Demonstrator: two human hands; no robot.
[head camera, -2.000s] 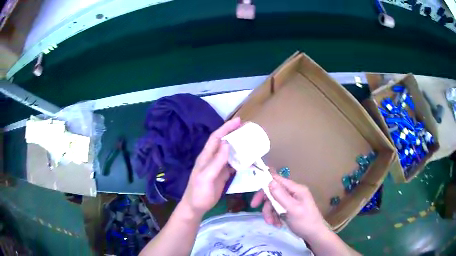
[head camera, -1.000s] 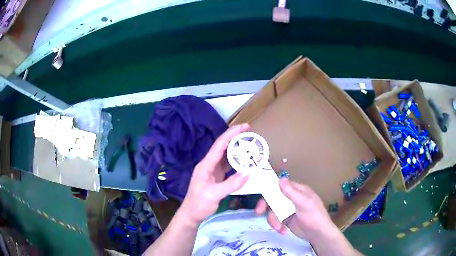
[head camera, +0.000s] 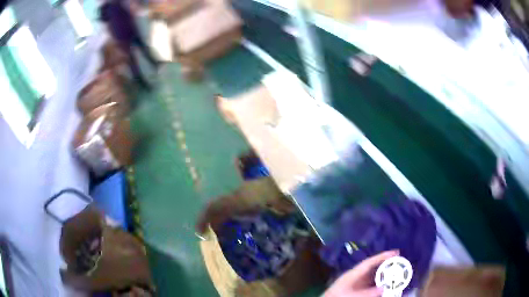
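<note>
The white appliance housing (head camera: 394, 275) shows its round spoked face at the bottom edge, right of centre. Its handle is cut off by the picture's edge. My left hand (head camera: 362, 279) holds the round head from the left side; only its fingers and part of the hand show. My right hand is out of the picture. The purple cloth (head camera: 386, 232) lies on the green shelf just behind the housing. The picture is blurred.
An open carton (head camera: 217, 261) of dark and blue parts stands on the floor beside the shelf (head camera: 348, 200). Cardboard (head camera: 272, 139) lies along the shelf. More cartons (head camera: 206, 29) and a person (head camera: 124, 29) are farther off. A blue box (head camera: 110, 200) stands left of the aisle line.
The view has swung left along the aisle. The housing and my left hand now sit at the bottom edge, and my right hand has left the picture. The shallow tray is mostly out of view.
</note>
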